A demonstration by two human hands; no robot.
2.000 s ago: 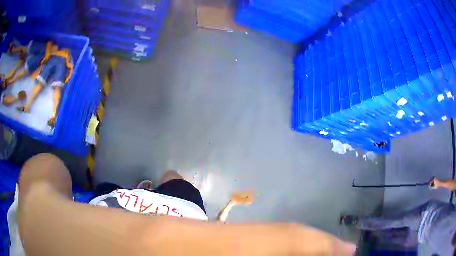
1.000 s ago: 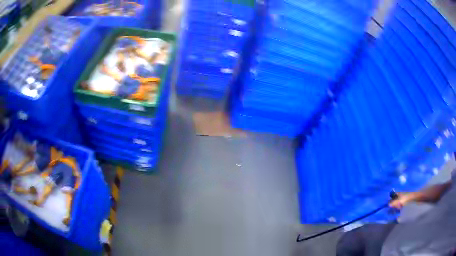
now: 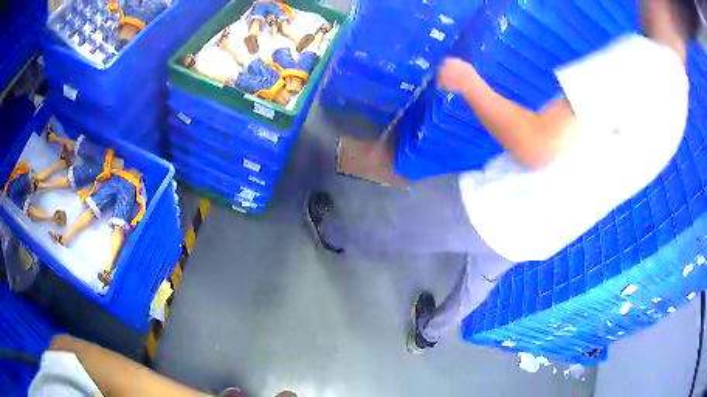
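Neither of my hands is in view; only a bare forearm and white sleeve of mine show at the bottom left. A blue turnover tray (image 3: 149,225) tops a stack at the left. Several figure lower bodies (image 3: 115,195) with blue shorts and yellow-orange sashes lie in it on a white tray liner (image 3: 79,226). A green tray (image 3: 180,80) tops a blue stack behind it and holds more lower bodies (image 3: 257,76).
A person (image 3: 593,147) in a white shirt walks at centre right, one arm raised beside tall blue tray stacks (image 3: 620,256). A flat brown carton piece (image 3: 368,161) lies on the floor. Yellow-black tape (image 3: 186,252) runs beside the left stacks. Another blue tray (image 3: 58,58) stands at the upper left.
The person has moved from the lower right edge into the centre right. The left trays sit higher than one second ago, as my view has shifted. My forearm has drawn back to the lower left.
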